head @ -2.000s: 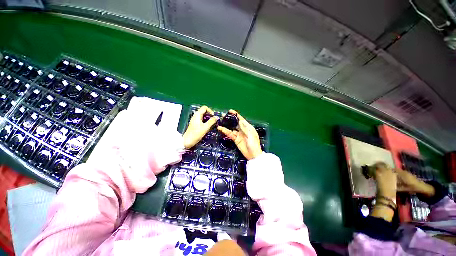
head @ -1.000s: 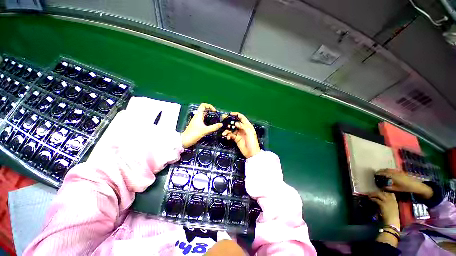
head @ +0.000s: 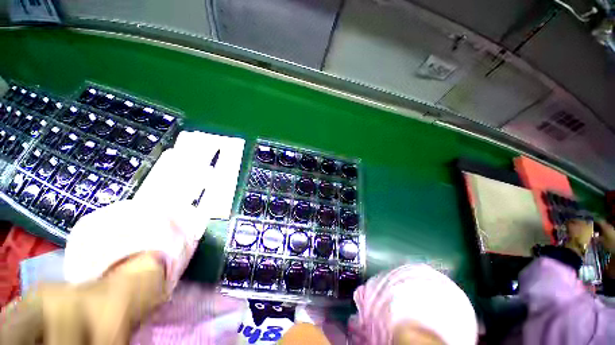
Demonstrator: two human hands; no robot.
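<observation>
A clear compartment tray (head: 365,232) lies flat in front of me. Glossy black round parts (head: 301,211) fill most cells, some with bright striped reflections. Two cells in its second row from the back show cross-hatched texture and no dark disc. My left hand (head: 91,310) is at the lower left, strongly blurred and cut off by the edge; whether it holds anything cannot be told. On the right only my pink sleeve and a bit of wrist show at the bottom edge; my right hand is out of the picture.
Side trays of black parts (head: 88,145) lie at left. A white sheet (head: 229,176) bears two thin dark marks or sticks. At right are a beige board (head: 506,215) on a black tray, a red-orange panel (head: 539,176) and a neighbour's hands and sleeve. A red thing sits lower left.
Both my hands have left the centre tray, the left towards the lower left, the right down past the bottom edge. The tray's back cells are uncovered. The neighbour's hands moved right.
</observation>
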